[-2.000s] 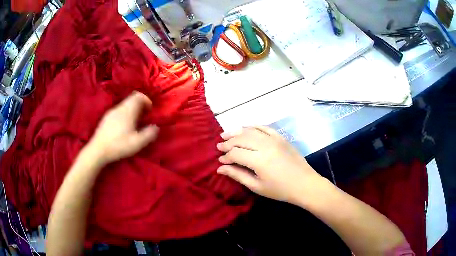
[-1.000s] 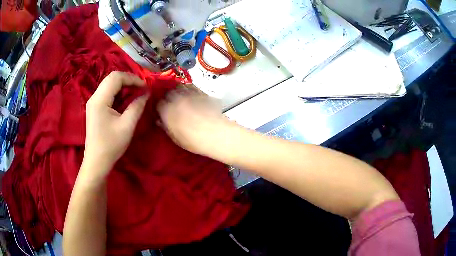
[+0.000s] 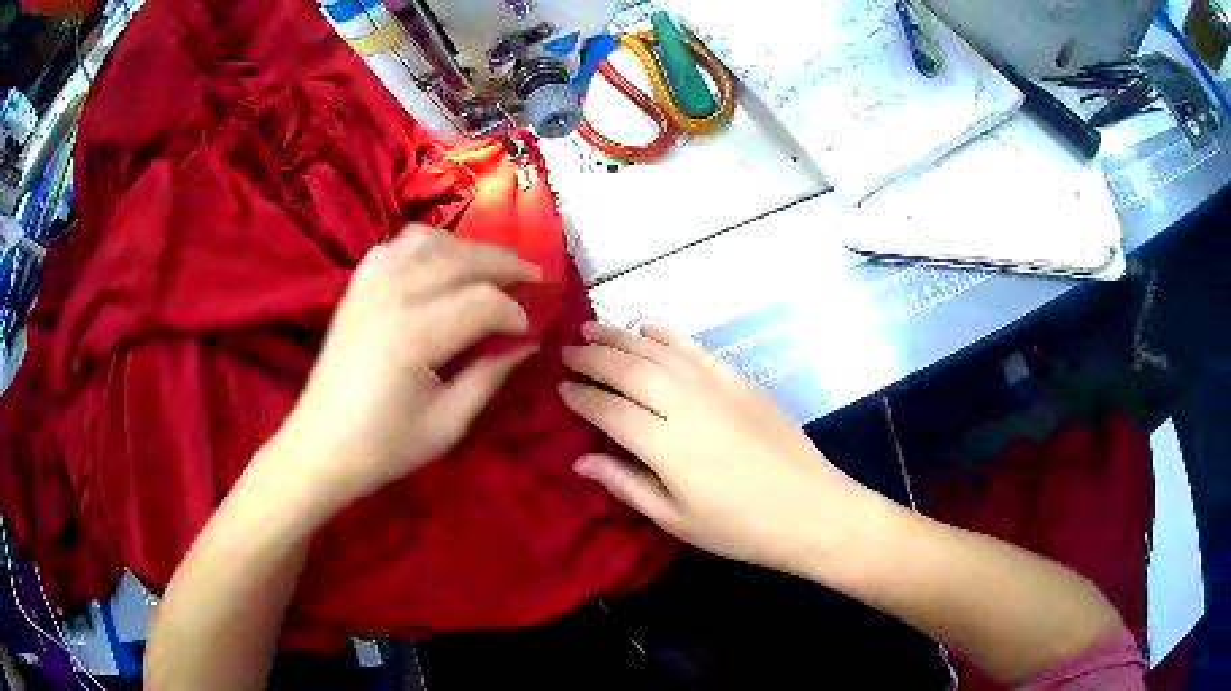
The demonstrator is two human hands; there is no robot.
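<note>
Thin red cloth (image 3: 176, 311) lies in loose folds over the left and middle of the table. Its right edge runs down from the lit needle area (image 3: 520, 149) of the sewing machine. My left hand (image 3: 425, 351) is over the cloth below the needle, slightly blurred, fingers bent and pointing right; whether it pinches cloth is unclear. My right hand (image 3: 689, 432) lies palm down along the right edge of the cloth, fingers slightly apart, fingertips touching the cloth.
Orange and yellow looped scissors with a green part (image 3: 686, 74) lie right of the needle. Farther right are an open notebook (image 3: 864, 101), a pen (image 3: 921, 37), a black stick (image 3: 1053, 119) and dark small tools (image 3: 1114, 88). More red cloth (image 3: 1053, 513) hangs below the table's edge.
My right hand has moved from near the needle down to the cloth's right edge, and the cloth is spread out there. My left hand has moved right and down. The view has shifted slightly.
</note>
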